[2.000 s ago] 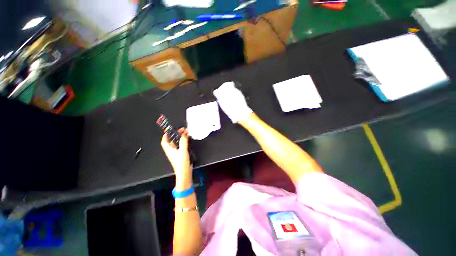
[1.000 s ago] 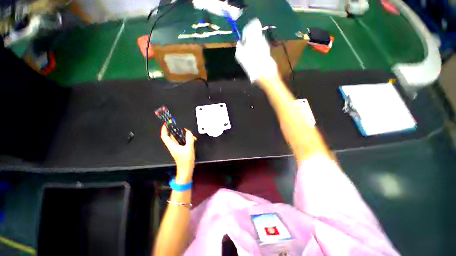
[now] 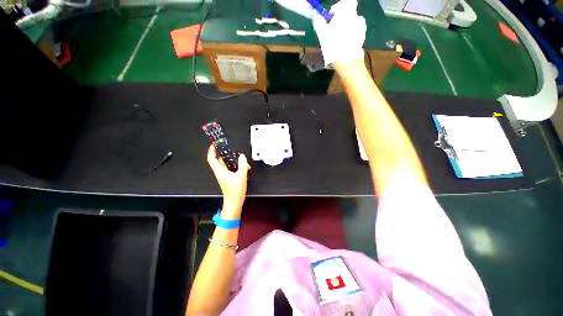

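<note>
My left hand (image 3: 229, 174) holds a long black remote control (image 3: 220, 145) with coloured buttons above the black table. My right hand (image 3: 343, 36), in a white glove, is over the rear bench and grips a blue marker pen (image 3: 320, 8). A white set-top box (image 3: 271, 143) with dark dots at its corners lies on the table right of the remote, with a black cable (image 3: 268, 106) reaching its rear edge. A second white unit (image 3: 360, 147) is mostly hidden under my right forearm.
A clipboard (image 3: 483, 147) with white paper lies on the table at right. A loose cable end (image 3: 168, 154) lies at left, another (image 3: 320, 130) between the units. White strips (image 3: 271, 33) lie on the rear bench. A black bin (image 3: 105, 265) stands below the table at left.
My gloved right hand has moved from beside the first unit to the rear bench and taken hold of the blue pen. My left hand still holds the remote. The view has turned and levelled.
</note>
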